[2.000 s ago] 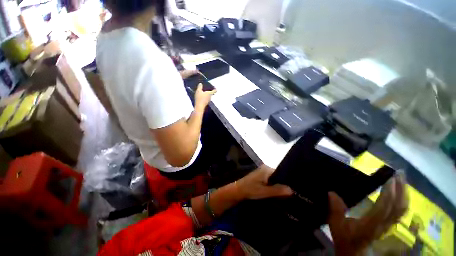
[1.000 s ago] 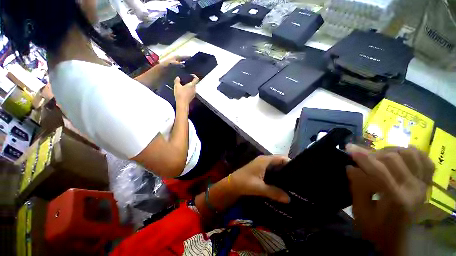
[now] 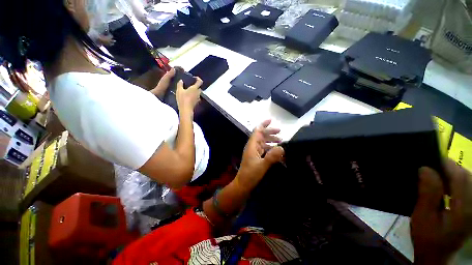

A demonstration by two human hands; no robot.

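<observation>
A made-up black gift box (image 3: pixel 362 165) with small pale lettering is held up and tilted at the right, above the table's front edge. My right hand (image 3: pixel 440 207) grips its right end; the hand is blurred and partly cut off by the frame edge. My left hand (image 3: pixel 259 155) is at the box's left end with fingers spread, the thumb close to the box corner; it is not gripping it. Another black box part (image 3: pixel 331 117) shows behind the held box, mostly hidden.
Black boxes (image 3: pixel 305 89), a flat black blank (image 3: pixel 259 80) and stacked blanks (image 3: pixel 385 57) lie on the white table (image 3: pixel 238 111). Yellow sleeves (image 3: pixel 459 150) are at the right. A co-worker in white (image 3: pixel 114 116) sits at the left, holding a black box. A red stool (image 3: pixel 88 220) stands behind.
The box in my hands looked partly open and now shows as a closed block, swung up to the right. My left hand has let go and spread its fingers. The box now covers the tray box behind.
</observation>
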